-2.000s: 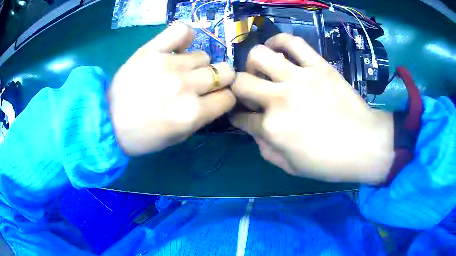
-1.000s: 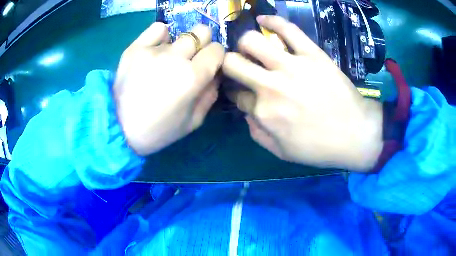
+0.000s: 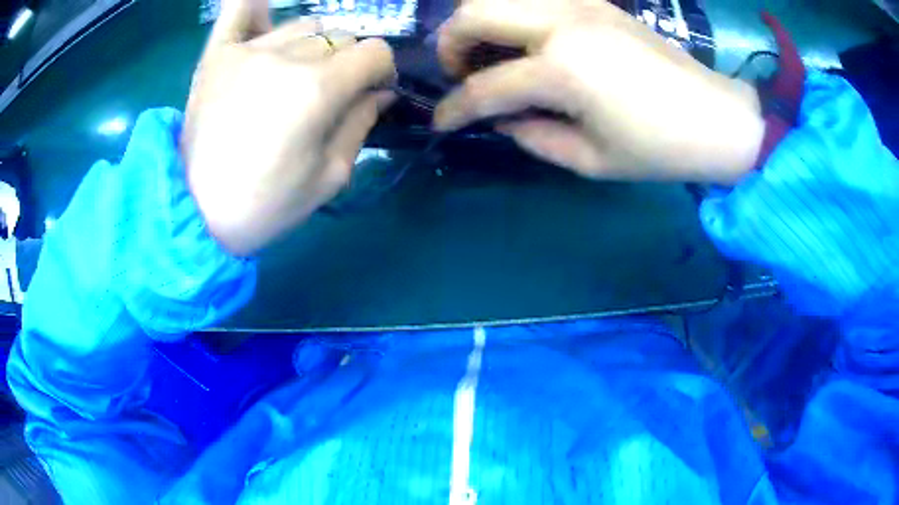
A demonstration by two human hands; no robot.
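The open black housing (image 3: 473, 148) lies at the top of the view, mostly hidden by my hands and cut off by the edge. Part of the main board (image 3: 389, 18) shows between my hands. My left hand (image 3: 286, 118) is at the housing's left front, fingers curled, with a ring on one finger. A thin black cable (image 3: 419, 99) runs between the fingertips of both hands. My right hand (image 3: 591, 94) is over the housing's middle, its thumb and fingers bent near the cable. What each set of fingertips pinches is blurred.
The green bench mat (image 3: 493, 247) spans the view, with its front edge near my body. A dark red wrist strap (image 3: 784, 89) is on my right wrist, with a dark lead beside it. A pale object stands at the far left edge.
The housing and both hands sit higher in the view. My hands are a little farther apart, and a dark cable now shows between them. The amber strip is no longer visible.
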